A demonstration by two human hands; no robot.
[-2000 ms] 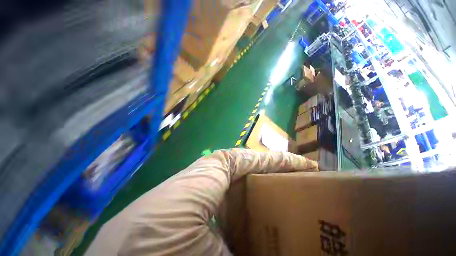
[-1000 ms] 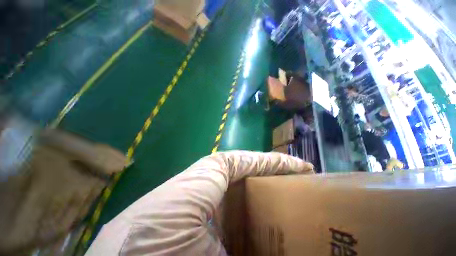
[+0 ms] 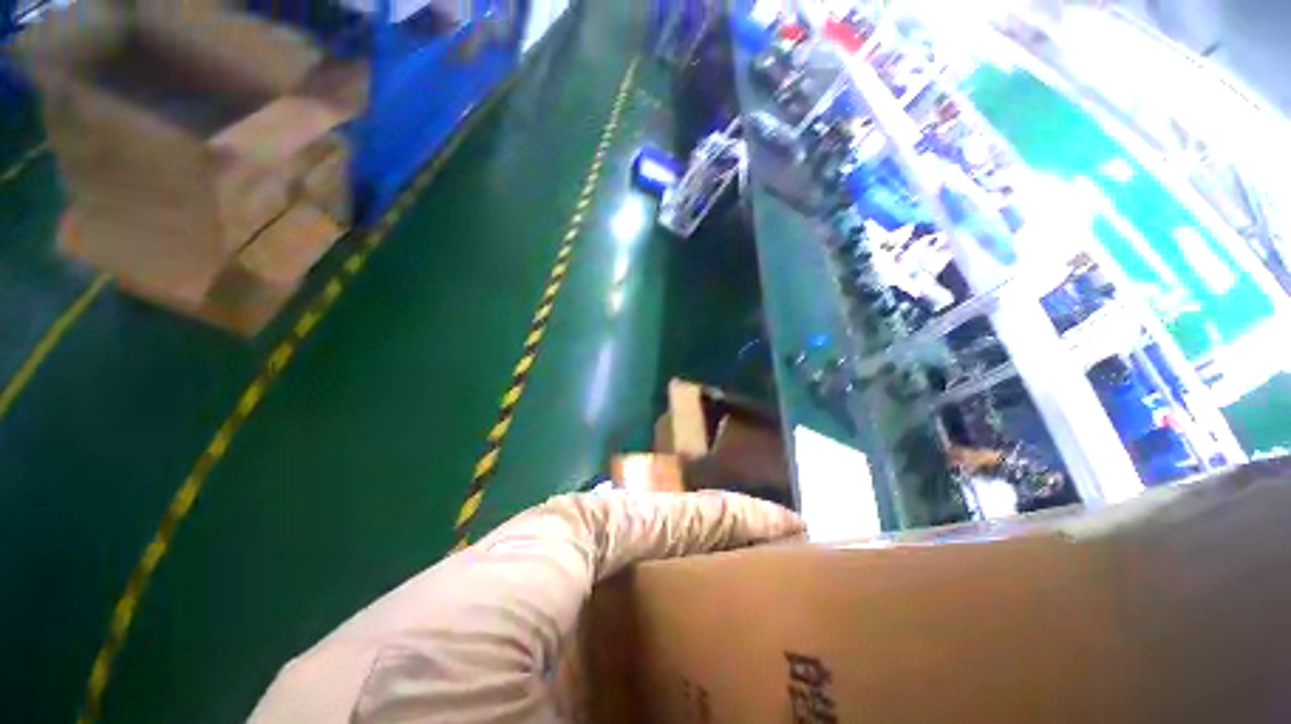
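A large brown cardboard carton (image 3: 906, 622) with dark print fills the lower right, close in front of me. My left arm in a beige sleeve (image 3: 467, 608) bends around the carton's left side, and the forearm lies along its far top edge. My left hand cannot be made out; it is hidden at or beyond the carton's edge. My right arm and right hand are out of the picture.
A long green-topped bench (image 3: 793, 283) with a white sheet (image 3: 835, 481) runs ahead on the right beside the conveyor line. An open carton (image 3: 743, 446) stands beside it. Stacked cartons (image 3: 198, 184) stand left, beyond yellow-black floor tape (image 3: 531, 340).
The view has moved forward along the aisle and turned. The open carton and white sheet are nearer, and stacked cartons show at upper left. The arm stays around the carton.
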